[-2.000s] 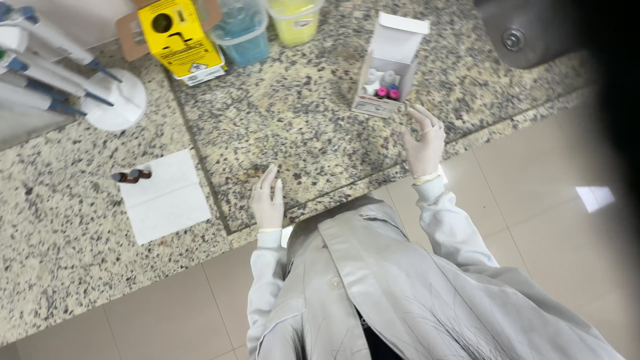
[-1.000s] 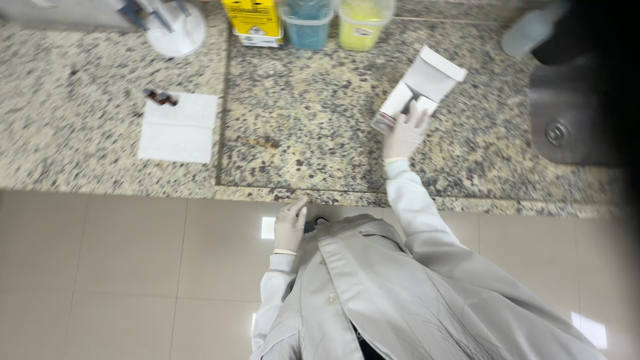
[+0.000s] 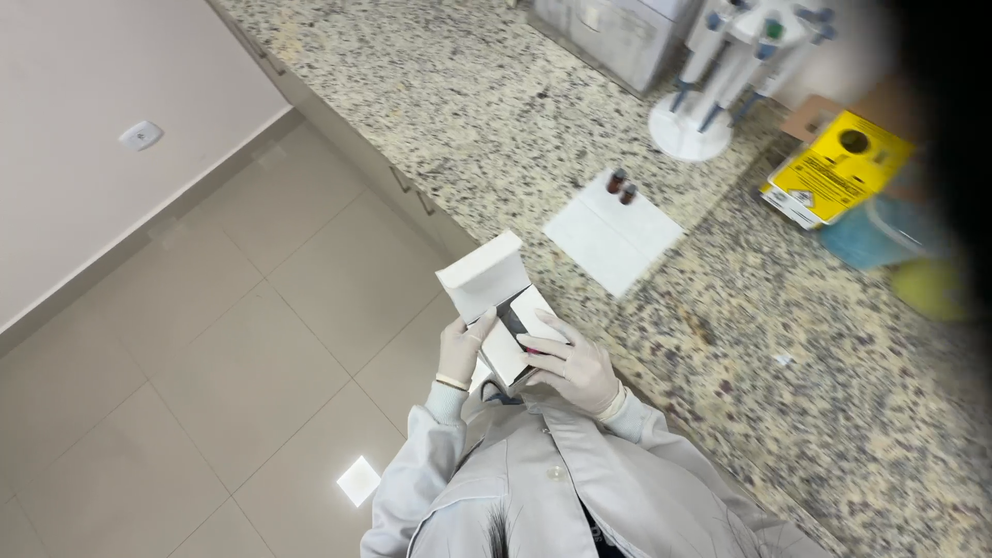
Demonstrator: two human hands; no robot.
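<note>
A white cardboard box (image 3: 500, 353) with its lid flap raised is held between my gloved hands in front of my body, off the counter. My left hand (image 3: 465, 345) grips its left side, the thumb over the edge by an inner flap. My right hand (image 3: 570, 363) lies on the right side, fingers spread over the opening and the other inner flap. A bit of pink shows under those fingers; the rest of the contents is hidden. Beyond the box, two small dark brown vials (image 3: 621, 187) stand at the far edge of a folded white paper sheet (image 3: 614, 232) on the granite counter.
A pipette stand (image 3: 690, 128) with several pipettes stands behind the paper. At right are a yellow sharps box (image 3: 841, 167), a blue-filled tub (image 3: 868, 232) and a blurred yellow one (image 3: 930, 288). A grey case (image 3: 612, 39) sits at the back. The counter's front edge runs beside my right arm.
The box has left the counter and is now held in front of me. My left hand, empty before, has come onto it. The view has swung strongly to the left.
</note>
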